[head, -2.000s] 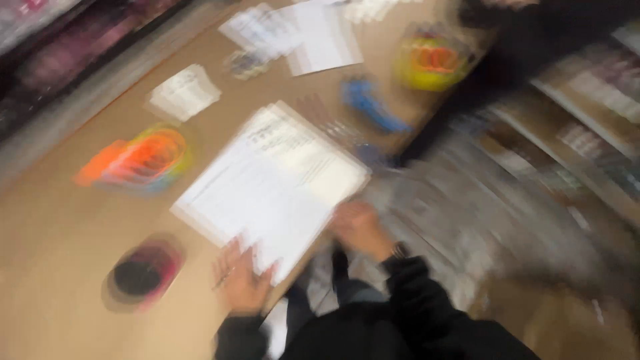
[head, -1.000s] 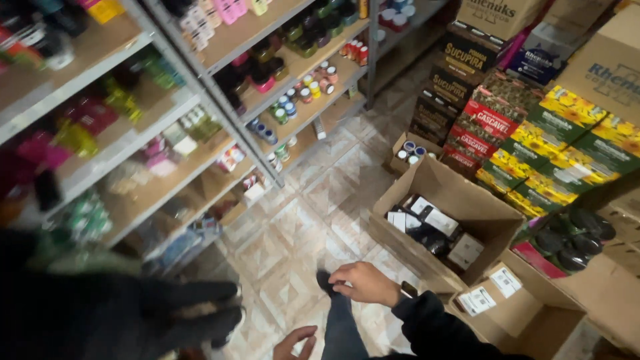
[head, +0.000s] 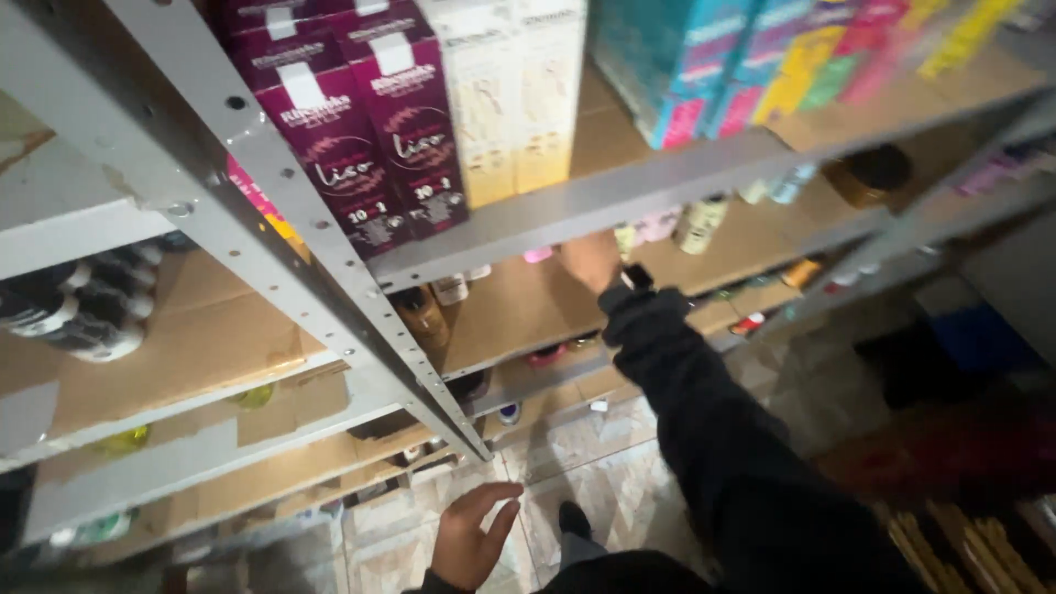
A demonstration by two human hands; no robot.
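Observation:
My right hand (head: 591,257) reaches into a middle shelf, under the upper shelf's metal edge; its fingers are hidden, and whether they touch anything cannot be told. A pink item (head: 539,253) lies just left of it, and pale pink bottles (head: 657,224) and a cream bottle (head: 701,223) stand to its right. Low in the view, my left hand (head: 477,535) hangs over the floor, its thumb and fingers apart with nothing between them. Above the right hand, purple cartons (head: 412,140) and cream cartons (head: 518,107) stand on the upper shelf.
A perforated metal upright (head: 330,247) divides two shelf bays. Dark bottles (head: 91,305) stand in the left bay. Blue cartons (head: 672,66) are on the upper shelf at right. An amber bottle (head: 422,316) stands near the upright. Tiled floor (head: 610,470) shows below.
The view has swung from a table, then an aisle with boxes, to close shelving. My right hand, above the floor one second ago, is now inside a shelf.

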